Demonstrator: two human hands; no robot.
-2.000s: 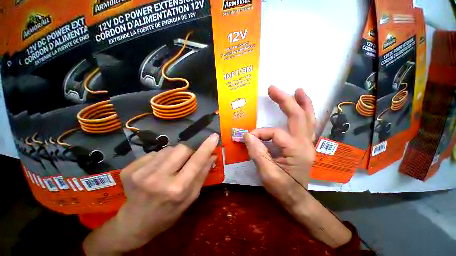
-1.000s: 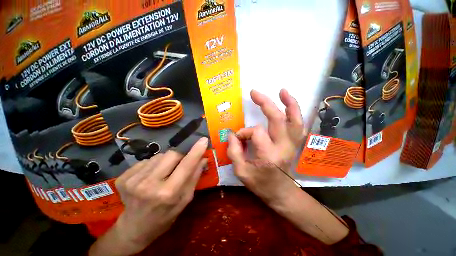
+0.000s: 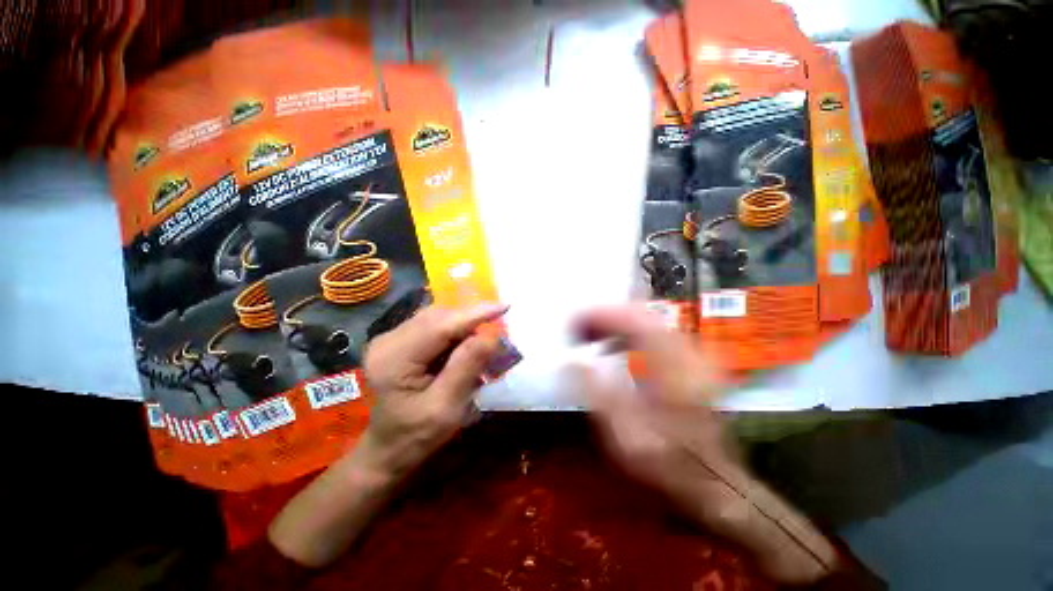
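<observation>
Several flat orange and black cartons [image 3: 335,219] lie fanned and overlapping at the left, with coiled orange cord pictures. My left hand [image 3: 427,369] grips the lower right part of the top carton, thumb and fingers pinched at its yellow side panel [image 3: 448,231]. A small shiny hologram sticker [image 3: 502,360] shows at the panel's bottom, beside my left fingertips. My right hand [image 3: 647,375] is blurred, to the right of the panel and apart from it. Its fingers are too blurred to tell whether they hold anything.
A pile of overlapping cartons [image 3: 756,196] lies on the white table [image 3: 560,173] to the right, with a shiny square on the top one's side panel. A thick carton stack [image 3: 906,196] stands farther right. Yellow-green material [image 3: 1007,219] shows at the far right.
The view has shifted, showing more of the table's far side. My left hand has moved from lying on the carton front to gripping its side panel. My right hand has moved away from the sticker.
</observation>
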